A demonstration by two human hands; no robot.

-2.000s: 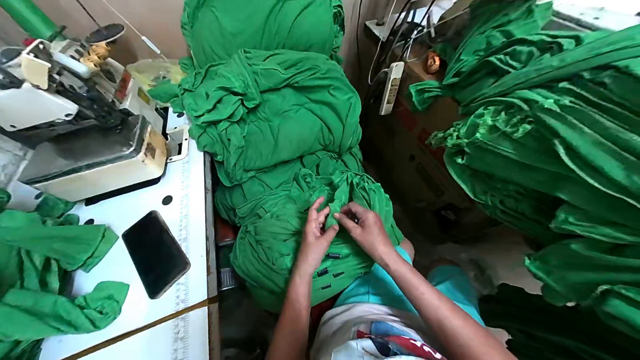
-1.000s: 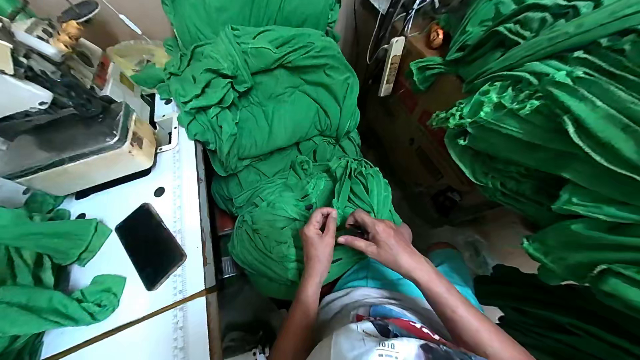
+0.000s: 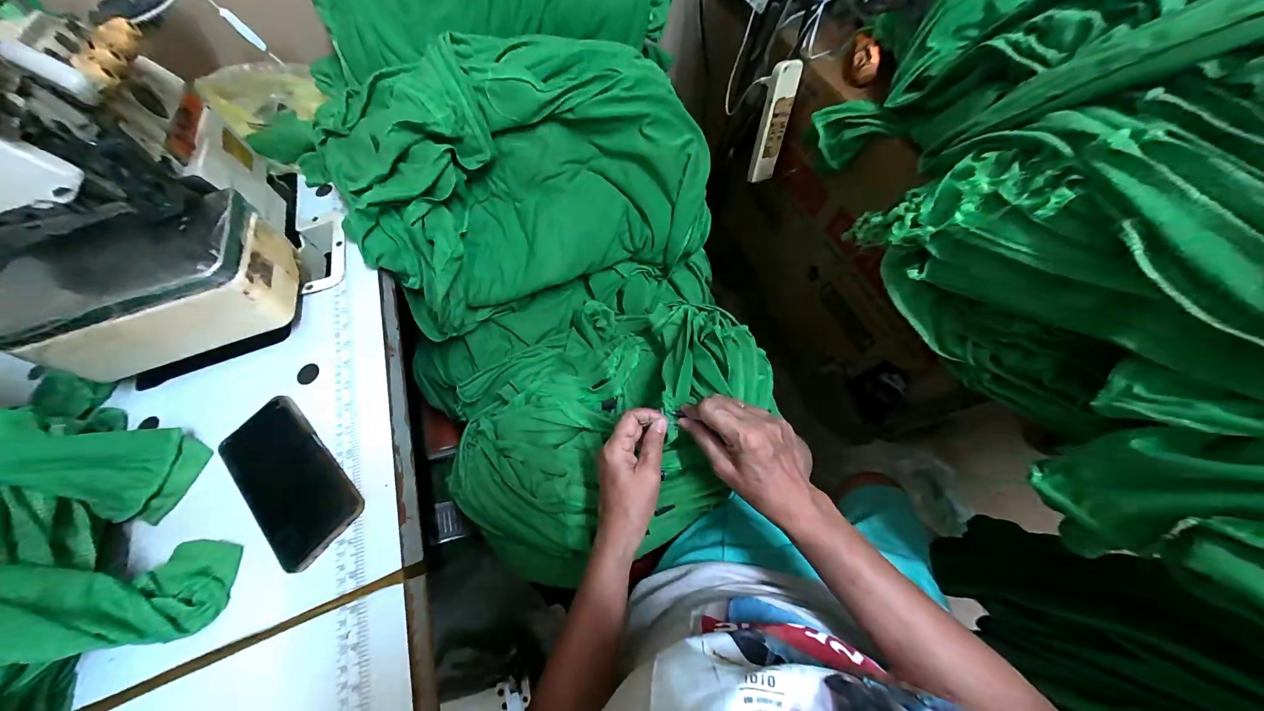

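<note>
A large pile of green fabric (image 3: 553, 178) rises in front of me, its nearest bundle (image 3: 533, 474) gathered at my lap. My left hand (image 3: 632, 464) pinches at the bundle's gathered edge, thumb and forefinger together. Just to its right, my right hand (image 3: 750, 449) pinches at the same edge, fingertips close to the left ones. Small dark tags or pieces, such as one dark piece (image 3: 664, 510), show on the fabric. What exactly lies between the fingertips is too small to tell.
On the left stands a white sewing table (image 3: 375, 612) with a sewing machine (image 3: 148, 286), a black smartphone (image 3: 291, 484) and green cloth (image 3: 89, 474). More green fabric (image 3: 1066, 257) hangs at the right. A white power strip (image 3: 776, 120) hangs before a cardboard box (image 3: 829, 267).
Both hands have stayed at the gathered bundle, fingertips pinching close together. Since two seconds ago, my right hand has turned so that its back shows more.
</note>
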